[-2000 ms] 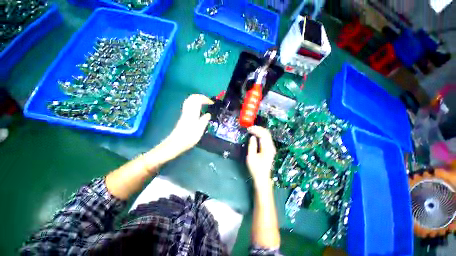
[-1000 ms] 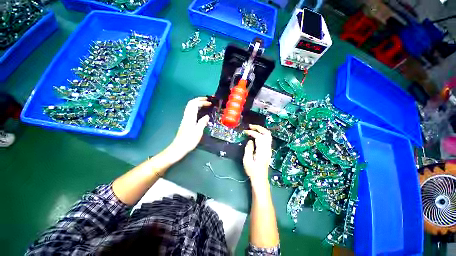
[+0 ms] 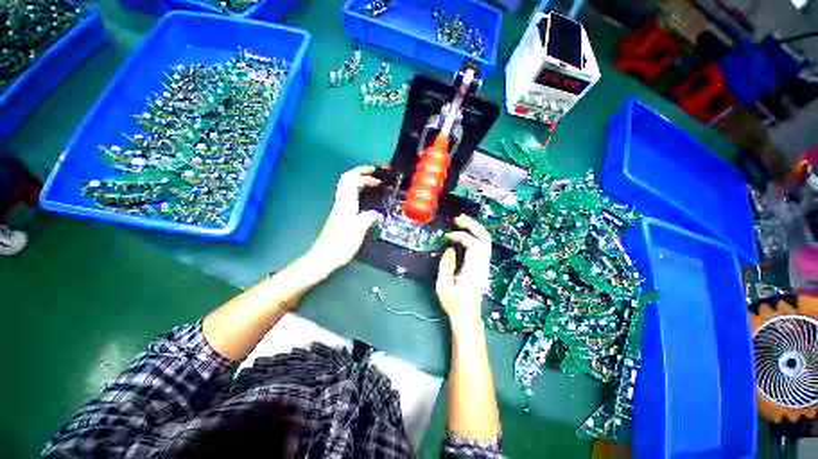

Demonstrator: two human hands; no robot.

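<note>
The test fixture (image 3: 448, 116) stands at the centre of the bench, with a black back plate and black base. Its red clamp handle (image 3: 427, 182) points down over the base. A circuit board (image 3: 408, 235) lies at the front of the base below the handle. My left hand (image 3: 345, 220) is at the base's left side, fingertips by the fixture's edge. My right hand (image 3: 465, 269) is at the right side, fingers bent near the board's right end. Whether either hand grips the board or the fixture cannot be told.
A heap of green boards (image 3: 574, 269) lies right of the fixture, beside two blue trays (image 3: 695, 341). A large blue tray (image 3: 247, 220) of boards is at left. A white power supply (image 3: 549, 67) stands behind. A pale wire (image 3: 404, 311) lies in front.
Both hands stay beside the fixture, with only slight finger movement. The view has shifted a little. The clamp handle remains down over the base.
</note>
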